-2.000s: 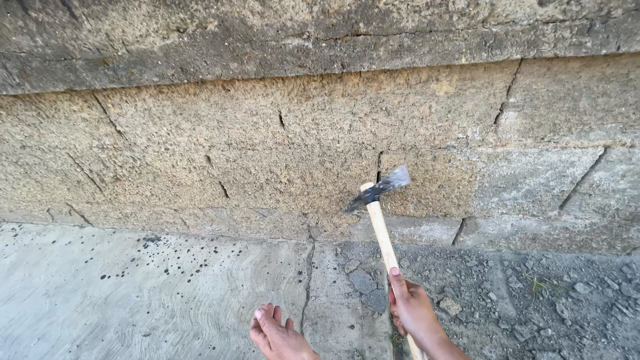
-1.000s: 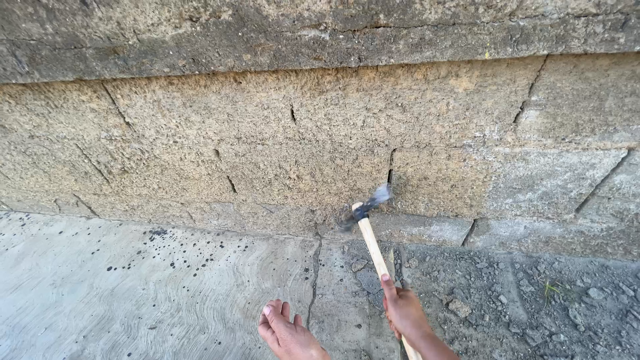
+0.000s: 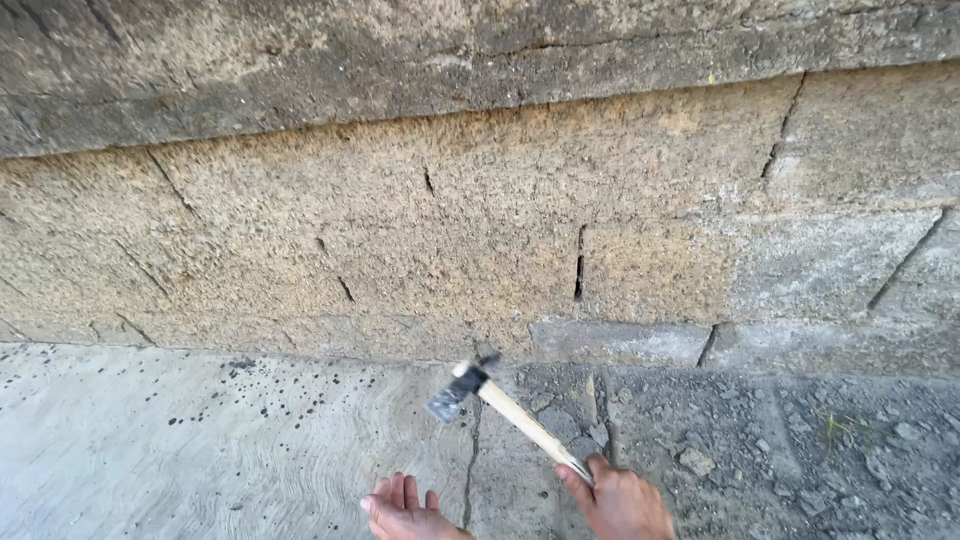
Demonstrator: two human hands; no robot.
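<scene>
My right hand (image 3: 619, 495) is closed around the wooden handle of a hammer-like tool (image 3: 529, 424) at the lower middle. Its dark metal head has a broad, flat blade at one end and is slightly blurred. That head lies over the foot of a rough block wall (image 3: 465, 247), with the blade pointing down and left; whether it touches anything cannot be told. Left of the handle, my left hand (image 3: 412, 510) holds nothing, its fingers apart and slightly curled.
A stone or concrete ledge (image 3: 375, 82) juts out above the wall. Smooth concrete paving (image 3: 187, 450) with dark specks lies at the left. Rubble (image 3: 825, 450) and a small grass tuft (image 3: 834, 426) are on the ground at the right.
The tool's head has swung down and left, from in front of the wall to the wall's foot, and its blade now points left instead of right. My left hand stays open.
</scene>
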